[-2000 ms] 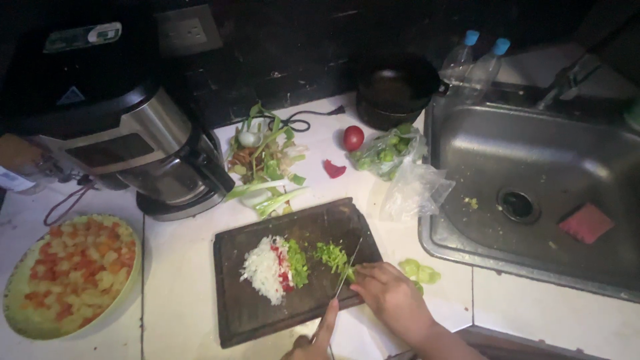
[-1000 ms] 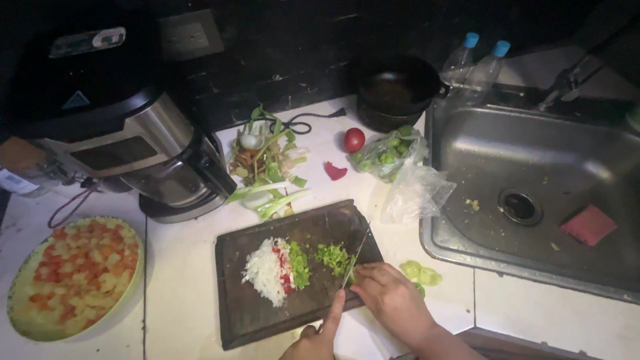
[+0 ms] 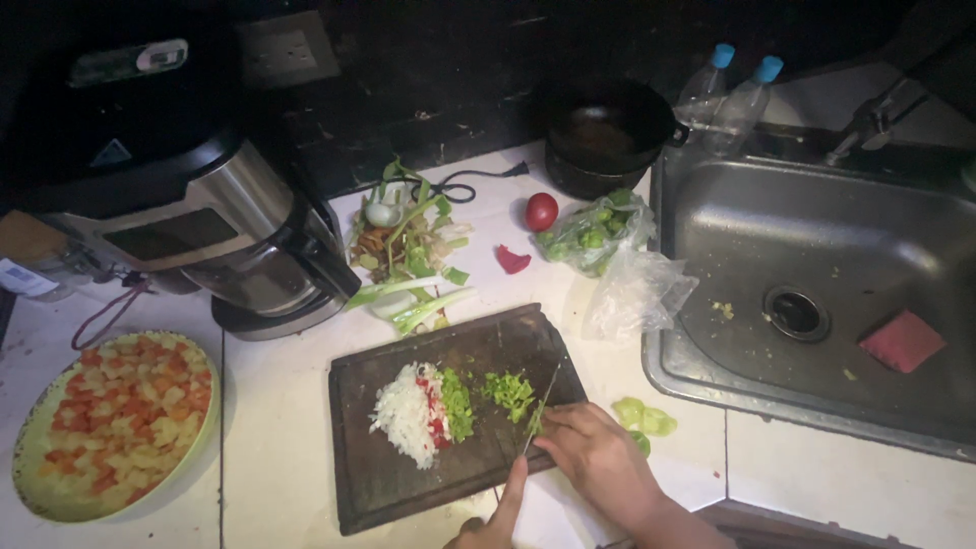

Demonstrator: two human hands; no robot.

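Note:
My left hand (image 3: 492, 518) holds a knife (image 3: 543, 404), index finger along its spine, the blade over the right part of a dark wooden cutting board (image 3: 354, 488). Fingers of my right hand (image 3: 598, 454) press sliced green vegetable, probably pepper, beside the blade; the piece is mostly hidden. On the board lie chopped white vegetable (image 3: 408, 415), a strip of red bits (image 3: 437, 412), chopped green pieces (image 3: 457, 404) and a separate green pile (image 3: 509, 393). Light green pepper pieces (image 3: 644, 418) sit on the counter right of my right hand.
A bowl of diced vegetables (image 3: 126, 419) and a coffee maker (image 3: 252, 221) stand left. Behind the board are vegetable scraps (image 3: 404, 236), a tomato (image 3: 541, 211), a plastic bag of greens (image 3: 598, 232) and a black pot (image 3: 602, 137). A steel sink (image 3: 762, 236) holds a pink sponge (image 3: 902, 341).
The knife in my left hand has shifted slightly beside my right fingers. My right hand stays at the board's right edge.

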